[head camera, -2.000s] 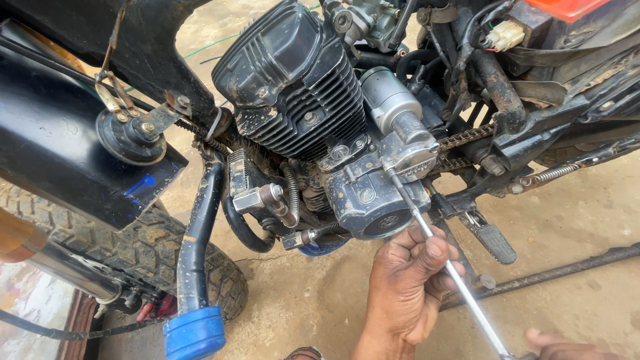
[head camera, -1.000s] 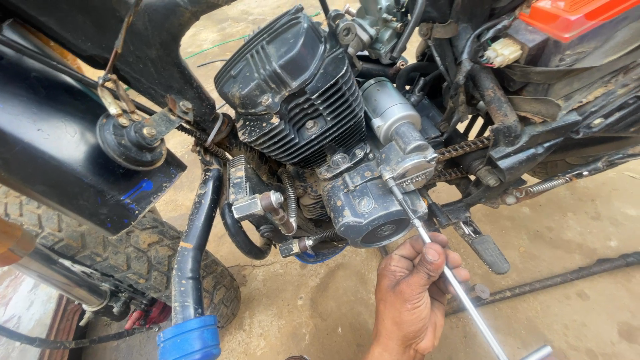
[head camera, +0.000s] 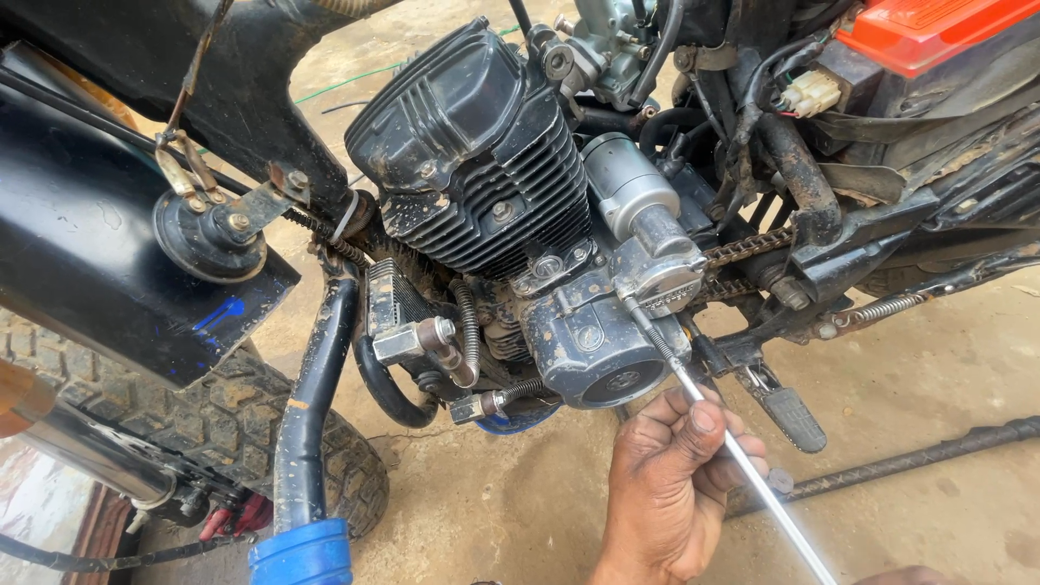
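Note:
My left hand is closed around the shiny shaft of a long T-handle socket wrench, thumb on top. The wrench runs up and to the left, and its tip meets the lower edge of the small cover at the end of the silver starter motor, beside the round dark engine side cover. A coiled section shows on the shaft near the tip. Only a sliver of my right hand appears at the bottom right edge; its fingers and the wrench's handle are out of view.
The finned engine cylinder stands above. A drive chain and a footrest lie to the right. At the left are the front tyre, a horn and a black tube with a blue cap. A dark rod crosses the ground.
My right hand, seen near the wrench's handle two seconds ago, was out of view one second ago and shows slightly at the bottom edge now. My left hand stays on the shaft.

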